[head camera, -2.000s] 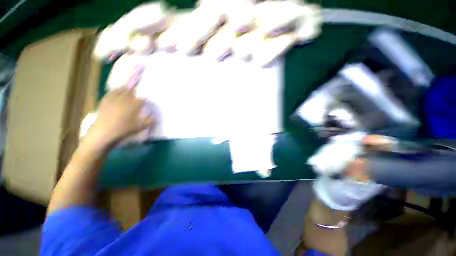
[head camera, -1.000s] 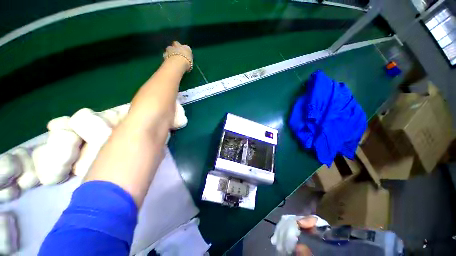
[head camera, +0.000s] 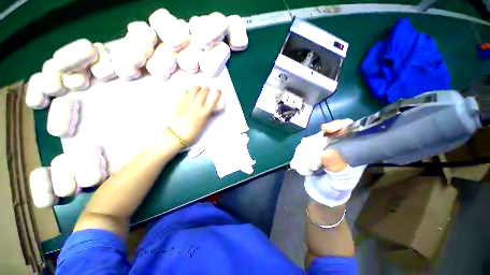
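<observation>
My left hand (head camera: 194, 114), bare, lies over the white mat (head camera: 129, 115) with its fingers around a small pale housing (head camera: 217, 101), mostly hidden by the hand. My right hand (head camera: 330, 153), in a white cut-finger glove, holds the thick grey electric screwdriver (head camera: 408, 131) over the bench's front edge. The screwdriver's bit is hidden. The screw feeder (head camera: 303, 67), a silver-grey box with an open top, stands between the mat and the screwdriver. A ragged white cloth (head camera: 232, 156) lies at the bench edge, below my left hand.
Cream housing units (head camera: 129, 53) are piled along the mat's far side, with several more (head camera: 64, 174) at the left. Brown cardboard sheets (head camera: 24, 182) stand at far left. A blue cloth (head camera: 405, 64) lies right of the feeder. Cartons (head camera: 411, 209) are on the floor at right.
My left hand has come back from the conveyor to the mat and now holds a housing. My right hand with the screwdriver shows higher in the picture. The view has turned left.
</observation>
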